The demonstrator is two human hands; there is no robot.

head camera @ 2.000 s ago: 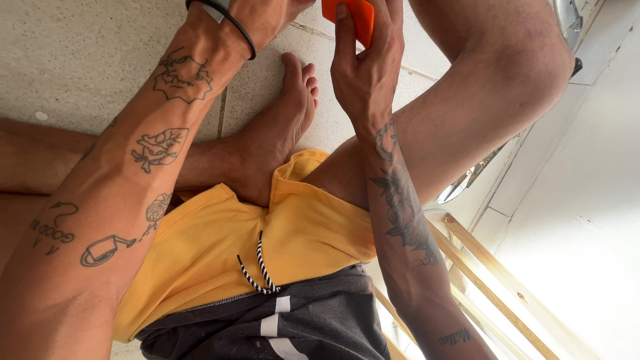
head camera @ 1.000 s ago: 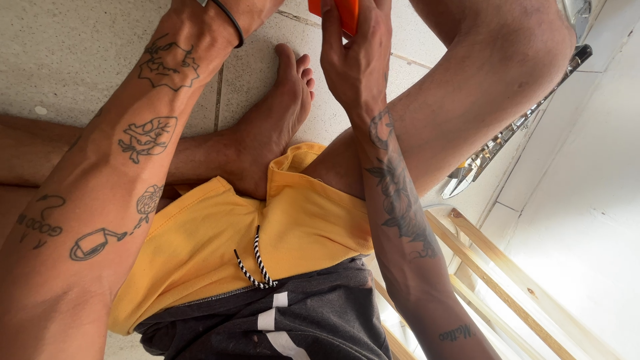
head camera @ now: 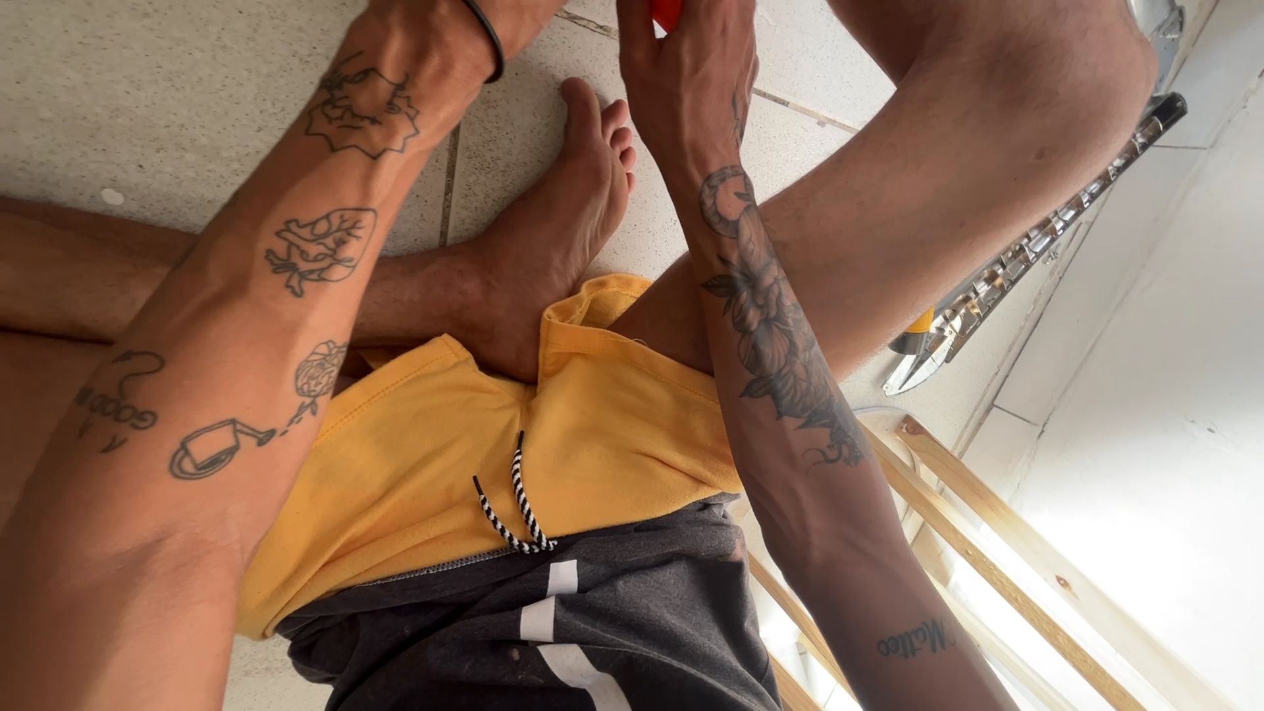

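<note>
My left hand [head camera: 528, 14] lies at the top edge, mostly cut off by it, with a dark band round the wrist. Whether its fingers hold anything is hidden. To the right of it, my right hand [head camera: 691, 74] has its back toward the camera and its fingers closed on a red-orange object [head camera: 668, 12]. Only a small part of that object shows, so its kind cannot be told. Both forearms are bare and tattooed, reaching up over yellow shorts [head camera: 622, 405] with a black-and-white drawstring.
A bare foot [head camera: 583, 168] rests on the speckled tile floor [head camera: 227, 109] between my arms. Past the bent knee lies a long shiny metal item [head camera: 1027, 252] with a dark end, beside a yellow-and-black piece [head camera: 916, 331]. Wooden slats [head camera: 987, 553] stand at lower right near a white wall.
The red-orange object in my right hand showed more in the earlier frames and has gone mostly past the top edge. More of the metal item beside the knee shows now.
</note>
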